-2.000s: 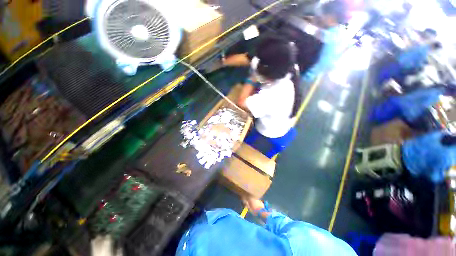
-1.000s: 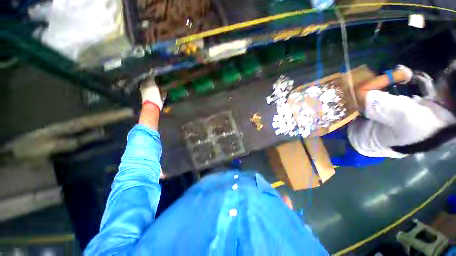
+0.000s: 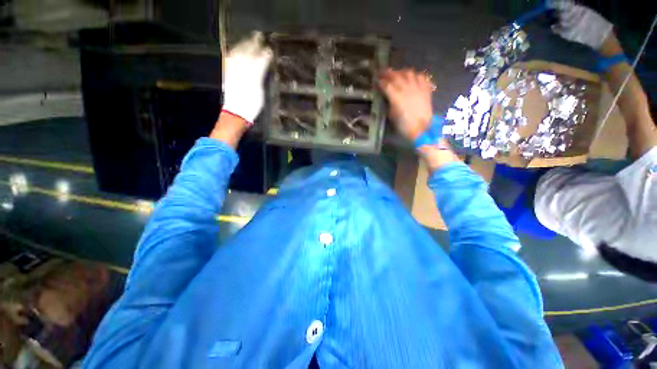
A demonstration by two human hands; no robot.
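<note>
A grey-brown four-pocket fixture [image 3: 325, 90] lies flat near the bench's front edge, in front of my body. Dark pockets with small shiny spots show inside it; their contents are unclear. My left hand [image 3: 246, 78], in a white glove with a red cuff edge, holds its left side, with blurred fingertips near the upper left corner. My right hand [image 3: 409, 102], bare with a blue wrist band, holds its right edge. Its fingertips touch the upper right side and are partly blurred.
Small silver metal parts [image 3: 468, 114] lie heaped to the right, partly in a low cardboard tray [image 3: 595, 115]. A co-worker's white-gloved hand [image 3: 582, 24] is above them. Another cardboard box [image 3: 428, 194] is below the bench. A dark cabinet-like block [image 3: 155, 122] stands at left.
The view has tilted down. My left hand has moved from the bench's far side to the fixture's left side. My right hand has come into clear view at its right edge.
</note>
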